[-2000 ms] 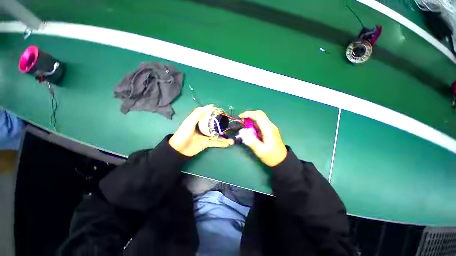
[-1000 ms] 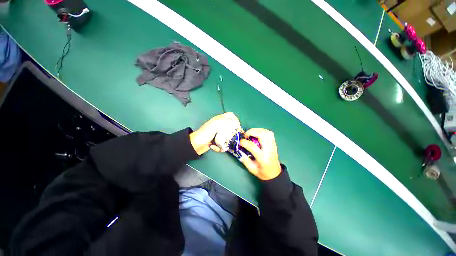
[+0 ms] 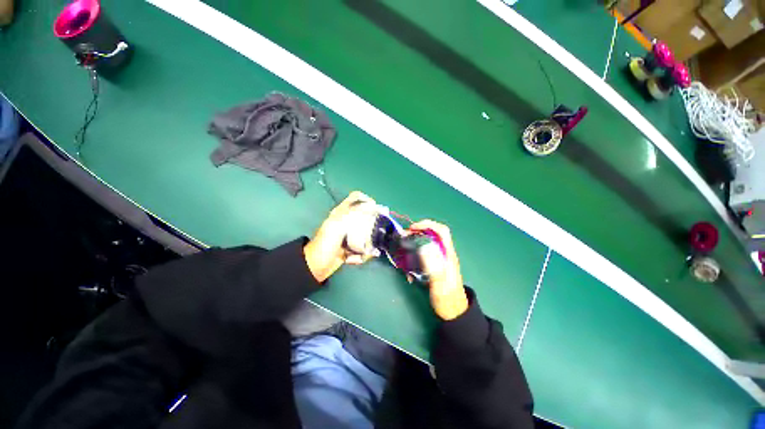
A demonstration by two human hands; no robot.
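My left hand (image 3: 339, 238) holds the pale, wired end of an inner assembly (image 3: 364, 232) above the green bench. My right hand (image 3: 442, 266) holds its magenta and dark end (image 3: 417, 251), which is blurred. Dark parts and thin red and white wires show between the two hands. A thin dark lead with a pale tip (image 3: 324, 178) runs from the unit onto the bench, beyond my left hand. My fingers hide part of the unit.
A crumpled grey cloth (image 3: 273, 138) lies left of my hands. A black housed unit with a magenta mouth (image 3: 101, 42) stands far left. Beyond the white rail (image 3: 403, 144) lie more inner assemblies (image 3: 543, 136). White wire (image 3: 717, 117) and cartons (image 3: 692, 29) are far right. A black bin (image 3: 75, 243) is at lower left.
The view has swung toward the right since the earliest frame. The magenta end in my right hand has turned, and more of the dark part between my hands now shows.
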